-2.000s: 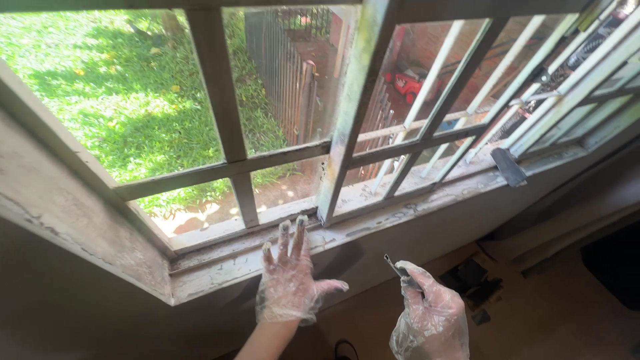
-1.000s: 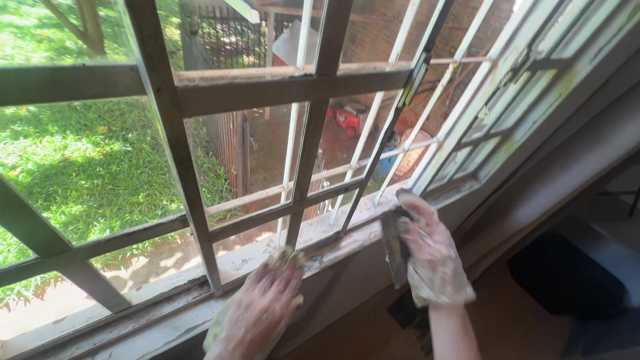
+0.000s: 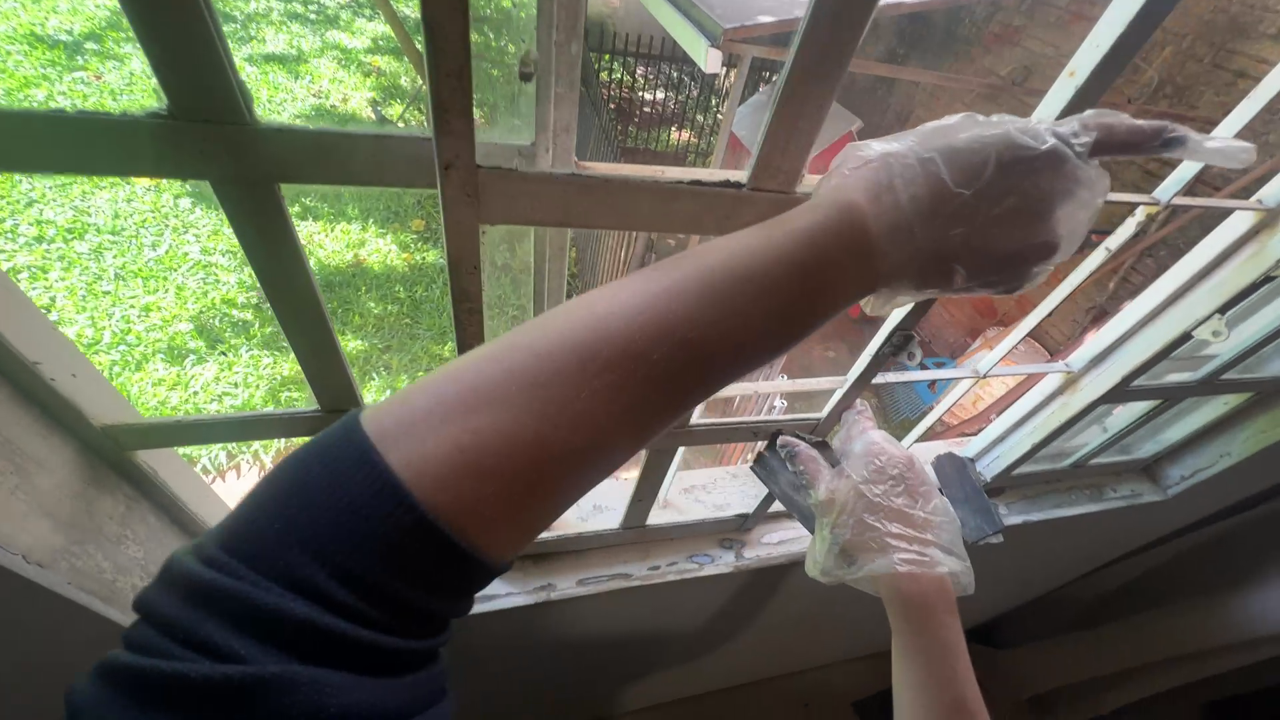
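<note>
My left hand (image 3: pixel 980 205), in a clear plastic glove, reaches across the upper right of the view in front of the metal-framed window (image 3: pixel 640 200). One finger points right; the other fingers are mostly hidden, so its grip is unclear. Lower down, my gloved right hand (image 3: pixel 885 500) is at the bottom rail by the sill, with its thumb over a dark, sandpaper-like sheet (image 3: pixel 785 480). Another dark piece (image 3: pixel 967 497) shows at that hand's right side; whether the two join behind the hand cannot be seen. The white sill (image 3: pixel 600 575) has worn, flaking paint.
White burglar bars (image 3: pixel 1060 270) stand outside the panes at the right. A side window section (image 3: pixel 1200 370) with a small catch adjoins there. Beyond the glass are grass (image 3: pixel 380 270), a dark fence (image 3: pixel 655 90) and a blue object (image 3: pixel 925 375). The wall (image 3: pixel 560 650) lies below the sill.
My left hand has risen from the sill to the upper right. My right hand, holding a dark piece upright a second ago, is now lower against the window's bottom rail. The view has shifted.
</note>
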